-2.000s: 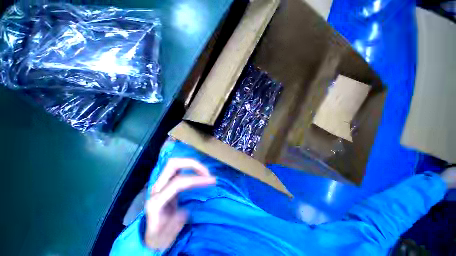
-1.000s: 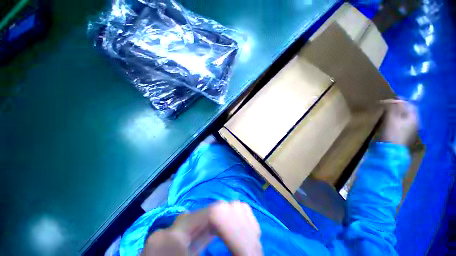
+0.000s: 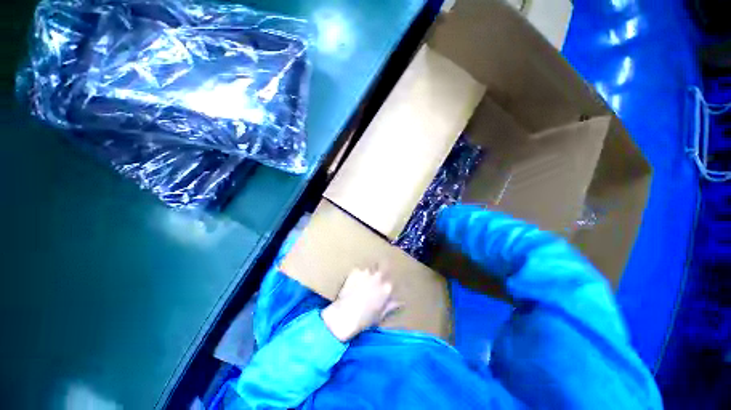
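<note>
An open brown carton [image 3: 553,148] stands beside the bench, right of centre. Dark parts in shiny clear plastic [image 3: 429,200] lie inside it, partly covered by an inner cardboard panel [image 3: 409,136]. My left hand [image 3: 365,300] is on the carton's near flap [image 3: 308,248], fingers curled; whether it grips the flap is unclear. My right arm reaches into the carton, the sleeve ending at the bagged parts; my right hand is hidden there. Black items in a crinkled clear bag [image 3: 180,88] lie on the green bench at upper left, partly over another bagged bundle [image 3: 188,176].
The bench edge [image 3: 276,212] runs diagonally between the green bench top [image 3: 104,280] and the carton. Blue floor [image 3: 669,152] shows beyond the carton. A pale looped object [image 3: 699,136] stands at the far right.
My left hand has moved up onto the near flap. My right hand has gone from the carton's far side down inside, out of sight. The inner panel sits further left, baring bagged parts. The view has shifted.
</note>
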